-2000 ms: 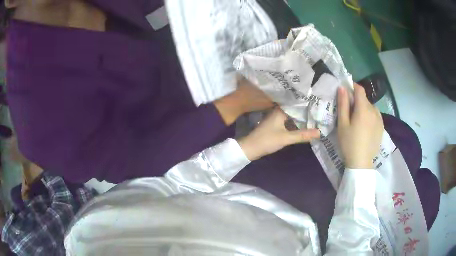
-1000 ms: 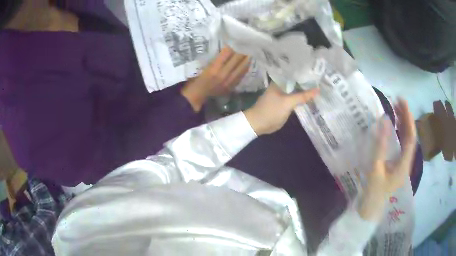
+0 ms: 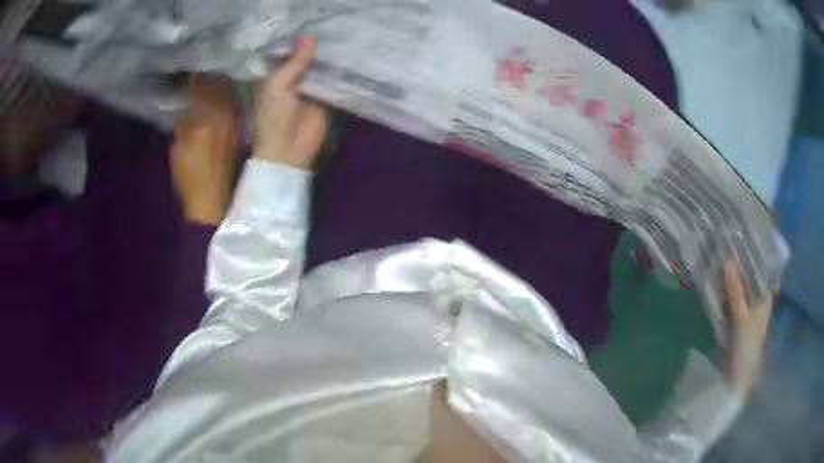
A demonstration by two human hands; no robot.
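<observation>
A long newspaper bundle (image 3: 542, 99) with black print and red characters arches across the upper picture, crumpled at its left end. My left hand (image 3: 287, 113) holds its lower edge toward the left end, with the thumb on top. My right hand (image 3: 748, 321) holds its right end, the fingers over the edge; this hand is blurred. A dark patch (image 3: 50, 20) shows at the bundle's far left end; I cannot tell what it is.
A neighbour's hand (image 3: 206, 149) with a purple sleeve is just left of my left hand, near the bundle. Purple cloth (image 3: 452, 194) lies beneath the bundle. Green floor (image 3: 646, 335) shows at lower right, a white surface (image 3: 745, 81) and blue material (image 3: 804, 226) at the right.
The view has shifted, and the bundle now lies more crosswise. My right hand, apart from the paper one second ago, now holds the right end. My left hand keeps its hold.
</observation>
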